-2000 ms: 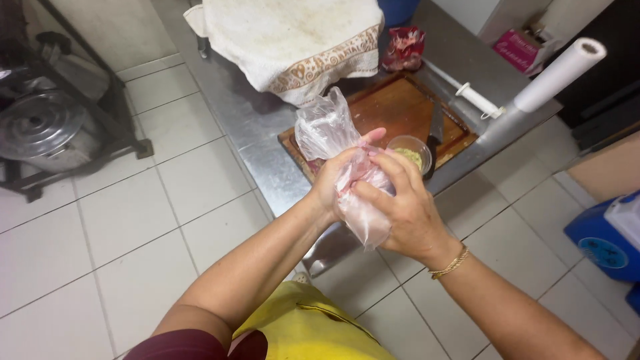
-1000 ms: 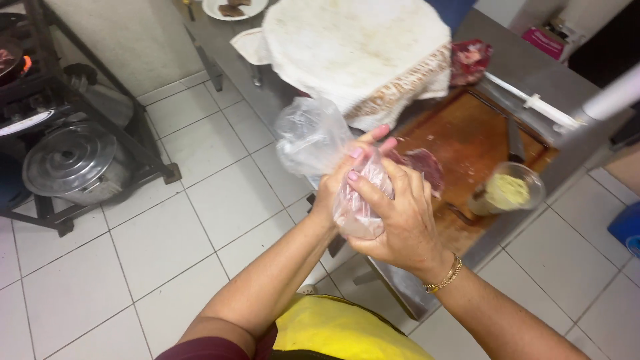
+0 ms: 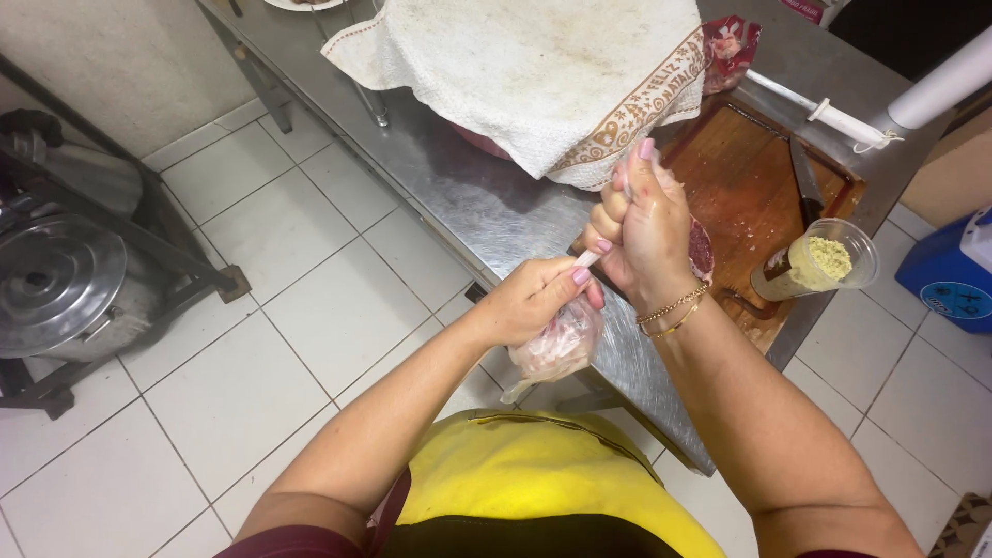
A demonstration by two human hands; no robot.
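Observation:
A clear plastic bag [image 3: 559, 345] with pale pink contents, likely meat, hangs below my left hand [image 3: 539, 298], which grips its twisted neck. My right hand [image 3: 639, 221] is closed around the upper end of the same bag, above and to the right of the left one. Behind my right wrist, a piece of red meat [image 3: 700, 252] partly shows on the wooden cutting board [image 3: 736, 194]. A knife [image 3: 806, 178] lies along the board's right side. Close to the board's near right corner is a clear plastic cup [image 3: 814, 263] with a yellowish-green crumbly seasoning.
A white cloth [image 3: 535, 70] covers something large on the steel table [image 3: 496, 217]. Beyond the board are a red plastic package [image 3: 728, 54], a white-handled tool [image 3: 845, 124] and a white roll [image 3: 942, 81]. A lidded metal pot [image 3: 70, 287] stands on a rack at left, a blue container [image 3: 949, 271] at right.
My hands have moved apart, with my right hand now higher on the bag. The bag's neck is now twisted and drawn out between them, while its filled part hangs below my left hand.

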